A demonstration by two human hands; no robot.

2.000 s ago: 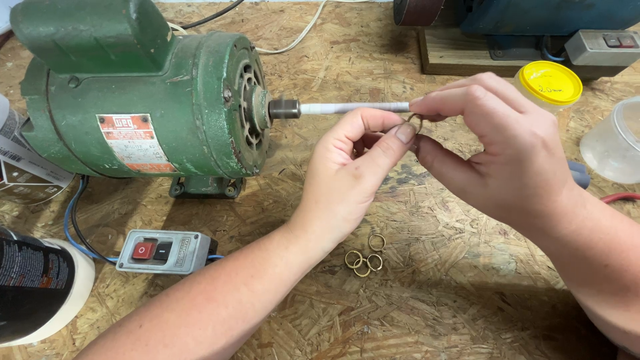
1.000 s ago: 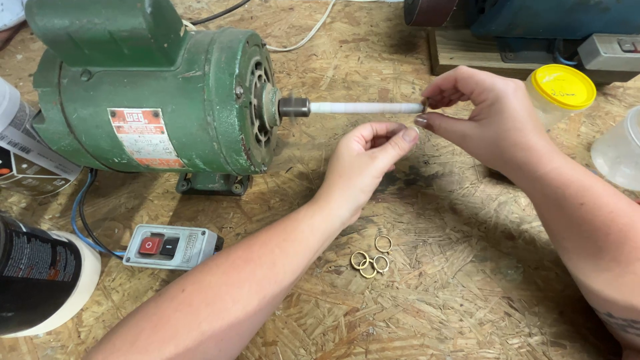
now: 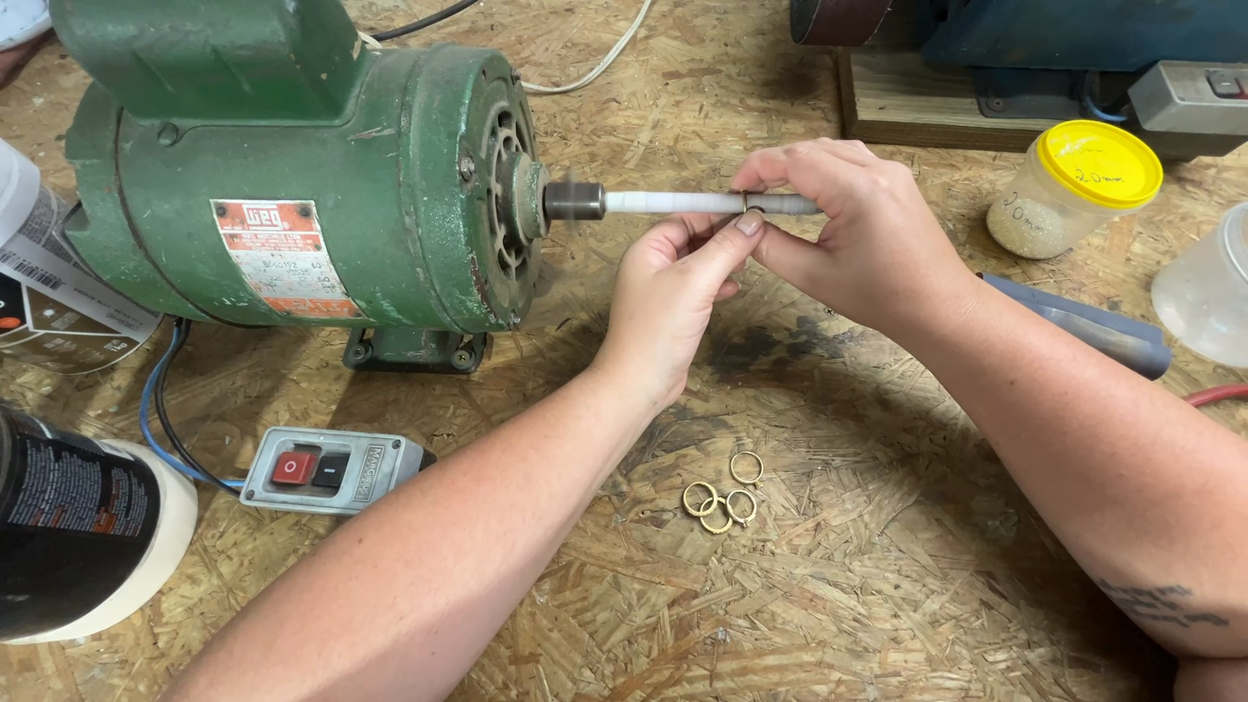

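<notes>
A green WEG electric motor (image 3: 292, 195) has a metal collar (image 3: 573, 201) on its shaft, blurred as if turning. From the collar a thin rod wrapped in white and grey (image 3: 673, 203) points right. Around this rod sits a brass-coloured ring (image 3: 746, 203), pinched by the fingers of both hands. My left hand (image 3: 682, 283) grips the ring from below left, its thumb at the lower edge. My right hand (image 3: 848, 224) holds it from the right, with its fingers partly hiding the rod's free end. Several similar rings (image 3: 721, 502) lie on the chipboard bench below the hands.
A switch box (image 3: 331, 470) with red and black buttons lies below the motor. Black tubs (image 3: 78, 526) stand at left. A yellow-lidded jar (image 3: 1072, 185), a clear tub (image 3: 1209, 283) and a grey-blue tube (image 3: 1082, 322) are at right. Behind them is a blue machine (image 3: 1072, 49) on a wooden base.
Two seconds ago both hands held a ring just off the rod's free end; now the ring is around the rod. The left hand has rejoined the right hand at the ring.
</notes>
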